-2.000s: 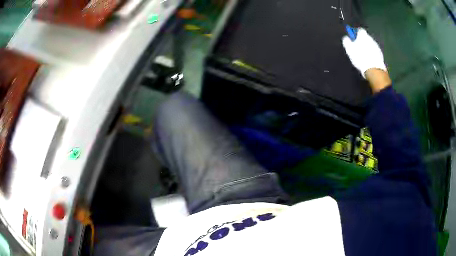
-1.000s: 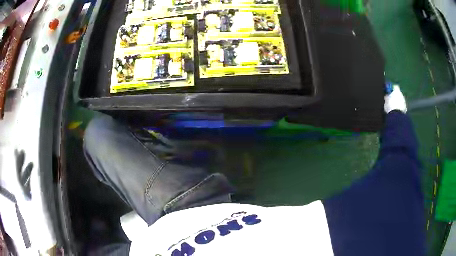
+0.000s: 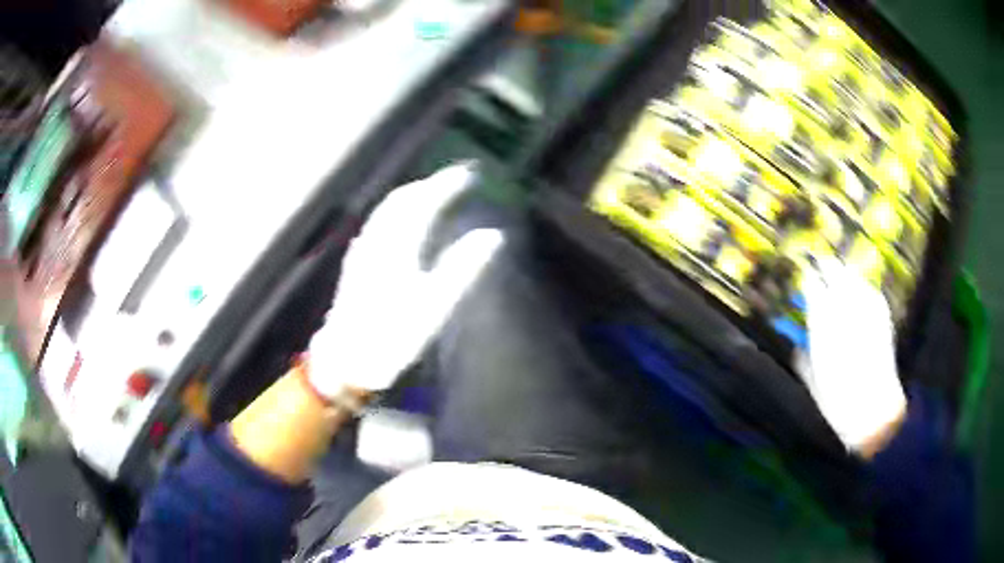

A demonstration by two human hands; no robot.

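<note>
My right hand (image 3: 850, 352), in a white glove, is at the near right part of a black tray (image 3: 661, 269). It holds a tool with blue handles (image 3: 790, 321), likely the cutters; the jaws are blurred. Yellow circuit boards (image 3: 760, 143), component side up, lie in the tray, blurred by motion. My left hand (image 3: 402, 280), also in a white glove, is over my lap between the machine table and the tray. Its thumb and fingers are apart and it holds nothing.
The pale grey machine table (image 3: 264, 143) curves along the left, with a red round knob (image 3: 140, 384) and a green-ringed button (image 3: 196, 295) on its front. Red-brown fixture parts (image 3: 127, 110) are at the upper left. Green floor shows at the right edge.
My left hand has come into view over my lap. My right hand has moved from beyond the black surface's right side to the boards. The view has turned, putting the tray at the right.
</note>
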